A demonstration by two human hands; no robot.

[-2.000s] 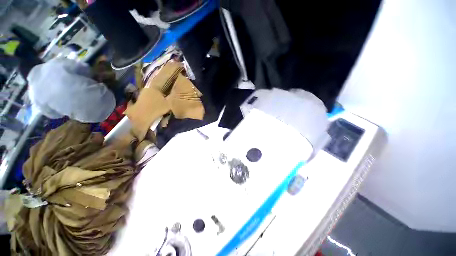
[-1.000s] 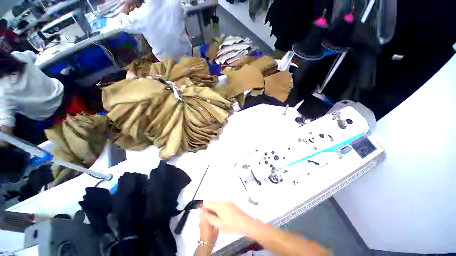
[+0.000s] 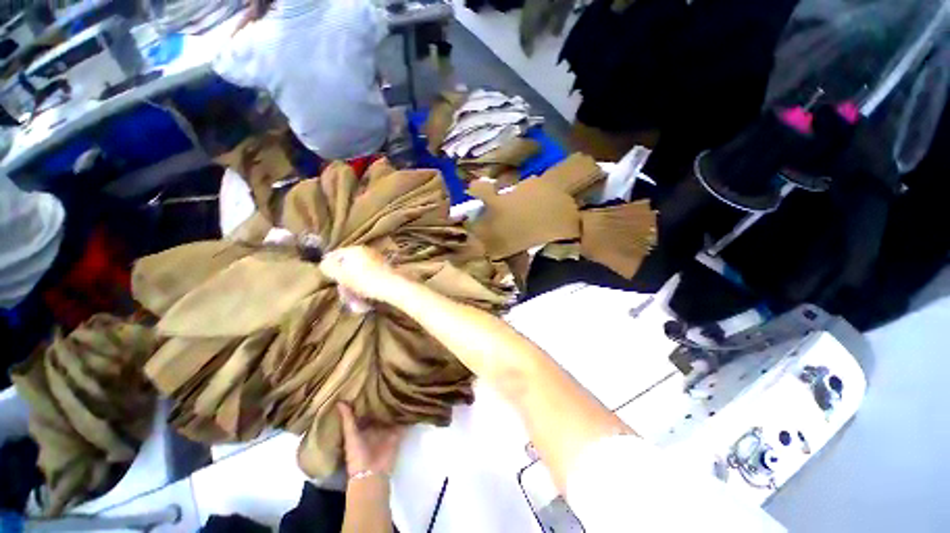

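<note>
The large tan bundle (image 3: 406, 364) of ruffled cut pieces fills the middle-left of the head view, tied near its middle. My right hand (image 3: 354, 276) reaches across from the lower right and grips the bundle at the tied middle. My left hand (image 3: 369, 442) is at the bundle's lower edge, thumb against the fabric; its other fingers are partly hidden, and it grips that edge.
The white sewing machine (image 3: 807, 416) stands at the right. Black pieces (image 3: 313, 512) and a thin dark rod (image 3: 439, 504) lie at the bottom edge. Another tan bundle (image 3: 89, 396) is at left. Flat tan pieces (image 3: 531, 216) lie behind. A person in white (image 3: 323, 78) is beyond.
My hands have moved from the table's front edge up and forward onto the tan bundle. The view has shifted, so the bundle looks larger and the black pieces are mostly out of frame.
</note>
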